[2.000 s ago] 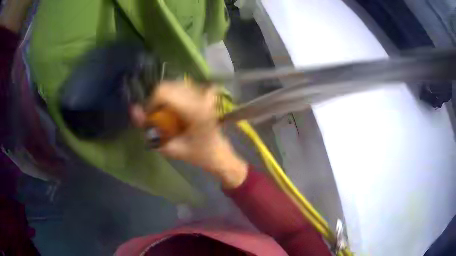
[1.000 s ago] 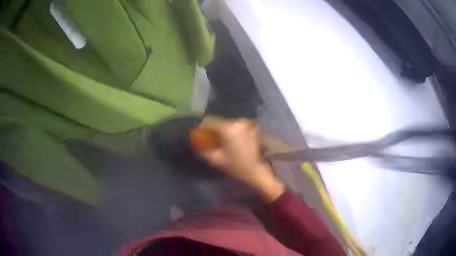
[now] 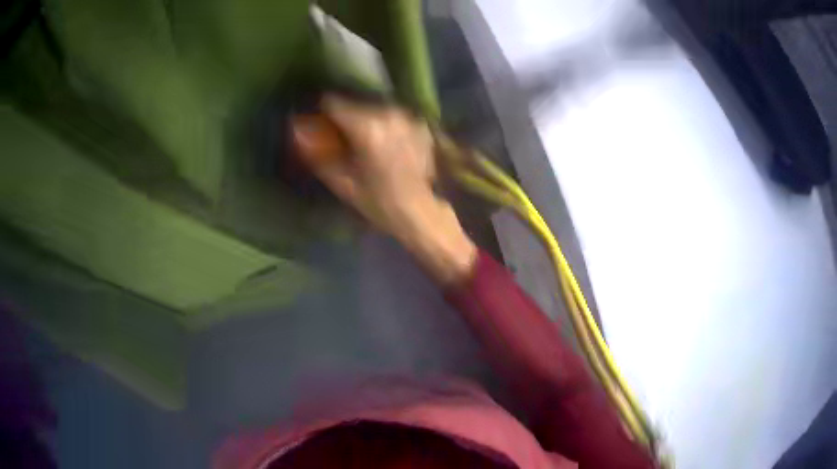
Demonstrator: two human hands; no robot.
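Note:
My right hand [image 3: 385, 165], blurred, is closed around the orange handle of the steam iron [image 3: 321, 137]. The iron's dark body is blurred and lies against or close to the green jacket [image 3: 119, 211]; contact cannot be told. The jacket fills the left side with its folds and edges showing. Yellow steam hoses [image 3: 560, 247] run from behind my right hand along the outer side of my forearm to the bottom edge. My left hand is not in view.
The white pressing table [image 3: 679, 229] curves down the right side. A long dark padded shape [image 3: 766, 110] lies beyond it. A blurred grey shadow or band crosses the table's upper part. My maroon clothing shows at the bottom.
My right hand with the iron first moved right and down, then back up and left. The green jacket has shifted and spreads wider at left. The grey strap by the hand no longer shows clearly.

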